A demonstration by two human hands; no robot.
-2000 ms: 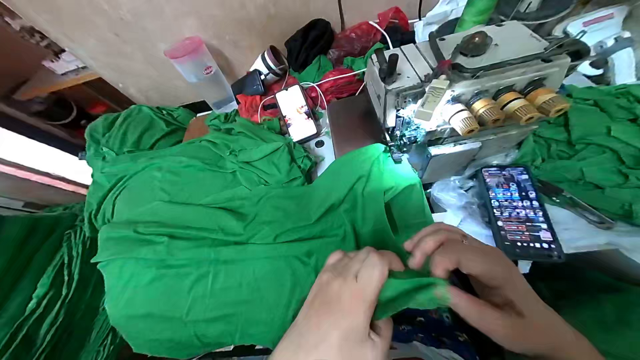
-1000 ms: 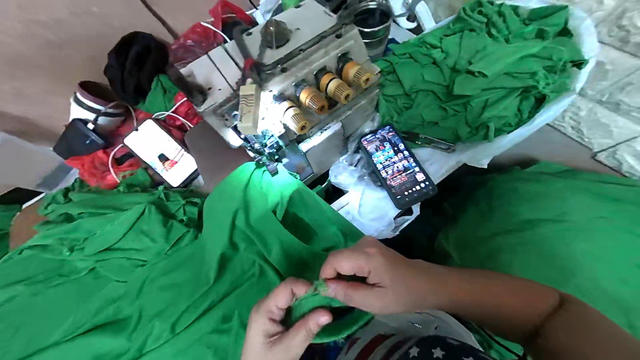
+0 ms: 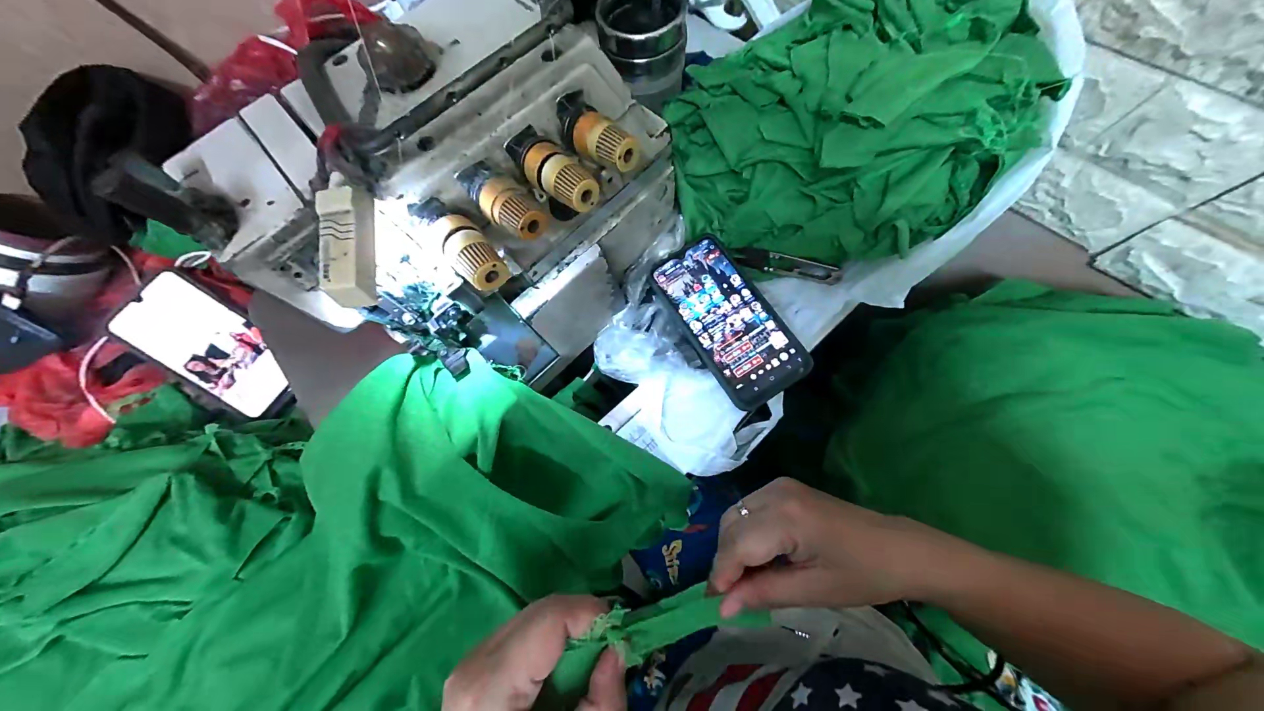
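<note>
At the bottom centre, my left hand (image 3: 538,652) pinches the frayed edge of a green fabric strip (image 3: 676,622). My right hand (image 3: 790,548), with a ring on one finger, grips the same strip farther right between thumb and fingers. The strip is stretched between both hands, above my lap. A large green fabric piece (image 3: 425,504) lies to the left, its upper end at the needle area of an overlock sewing machine (image 3: 513,168). The machine's lamp lights that spot. Whether the strip joins the large piece cannot be told.
A dark smartphone (image 3: 731,321) lies right of the machine beside a clear plastic bag (image 3: 681,405) and thread snips (image 3: 790,265). A second phone (image 3: 202,341) leans at left near red cloth. Green scraps (image 3: 859,128) fill a white sack behind, and more green fabric (image 3: 1066,444) lies at right.
The view has swung right. My hands, close together one second ago, are now farther apart, with the green strip drawn out between them. The fabric remains at the machine.
</note>
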